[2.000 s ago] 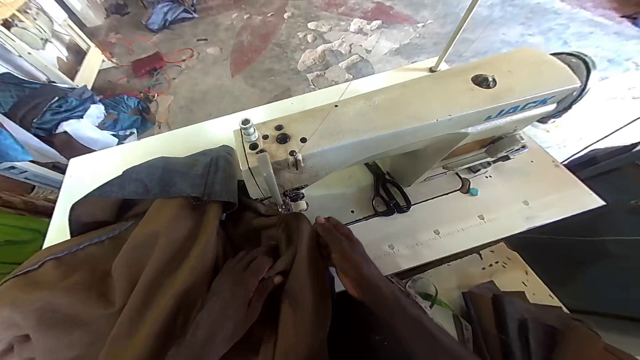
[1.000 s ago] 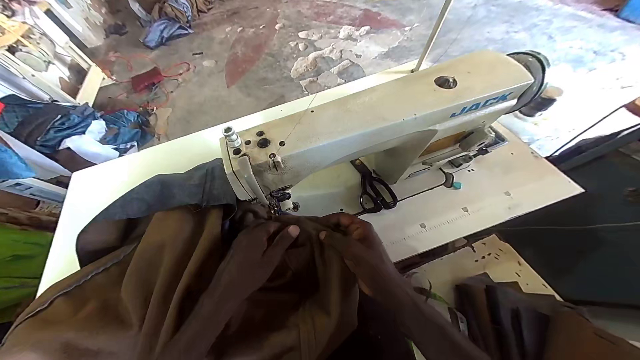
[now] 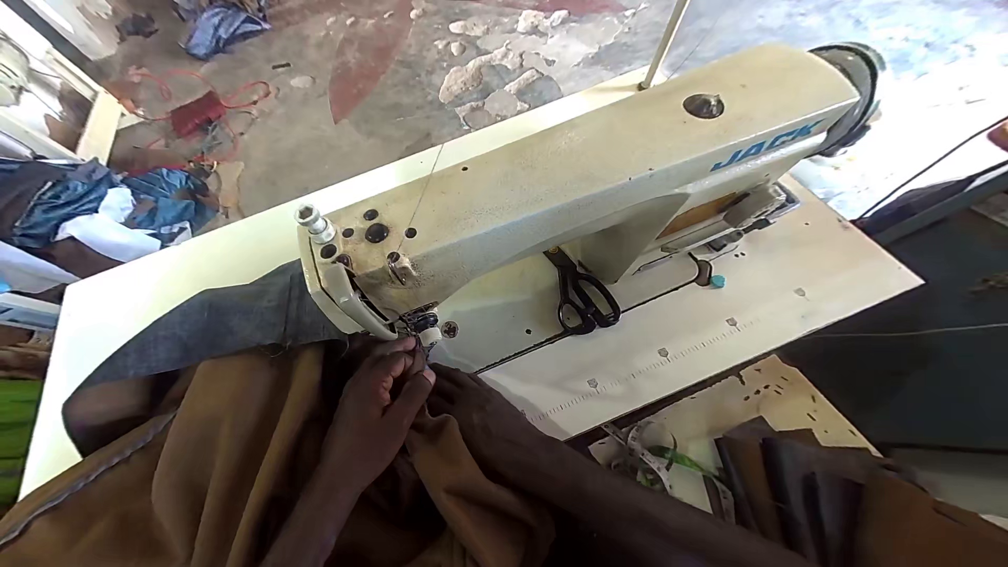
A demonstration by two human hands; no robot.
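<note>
Brown cloth (image 3: 228, 449) with a dark grey piece (image 3: 228, 327) beside it lies over the left of the white sewing table (image 3: 835, 252). My left hand (image 3: 386, 394) pinches a fold of the cloth between thumb and fingers, right in front of the needle area of a Jack sewing machine (image 3: 551, 173). My right hand (image 3: 472, 405) lies against it on the cloth's right side; its fingertips are partly hidden, so its grip is unclear. Black-handled scissors (image 3: 583, 295) rest on the table under the machine's arm.
A thread stand's rod (image 3: 665, 43) rises behind the machine. At the lower right, folded dark and brown cloth pieces (image 3: 787, 488) and a measuring tape (image 3: 650, 461) lie on a lower surface. Heaped cloth (image 3: 102, 209) is at the left, and a red item (image 3: 197, 114) lies on the floor.
My left hand has moved up toward the needle area, where its thumb and fingers now pinch the cloth. The right hand has come in beside it. The scissors have stayed under the arm.
</note>
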